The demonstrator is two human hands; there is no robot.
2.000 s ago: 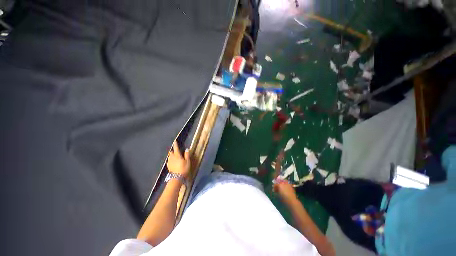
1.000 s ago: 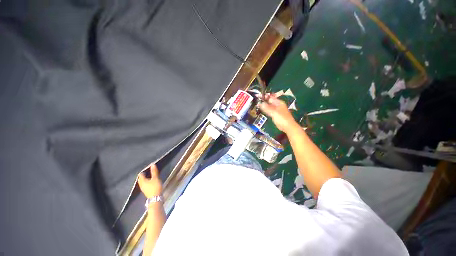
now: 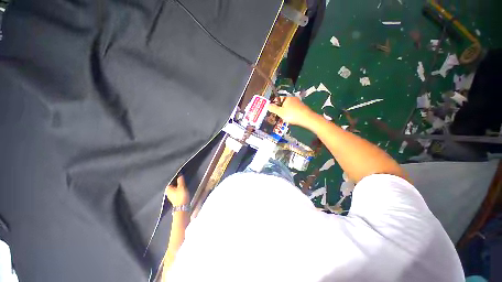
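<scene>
Dark cloth (image 3: 143, 93) covers the table on the left, its pale edge running along the table edge. The end cutter (image 3: 256, 112), with a red-and-white label and blue parts, sits at the table edge in front of me. My right hand (image 3: 290, 112) is closed around its near-side grip; the fingers are partly hidden by the machine. My left hand (image 3: 177, 194) is lower left at the cloth's edge and holds it, thumb showing and the other fingers partly hidden. A silver part of the rail (image 3: 235, 131) meets the cloth edge beside the cutter.
The wooden table edge (image 3: 268, 60) runs diagonally beside my body. A black power cord (image 3: 220, 45) trails over the cloth to the cutter. The green floor (image 3: 352, 52) has white scraps on it. A yellow-brown bar (image 3: 454, 23) lies upper right. A pale sheet (image 3: 448, 193) hangs at right.
My right hand has come from low at my side up to the cutter and closed on it. My left hand has shifted slightly along the cloth edge. The other person at right has mostly left view.
</scene>
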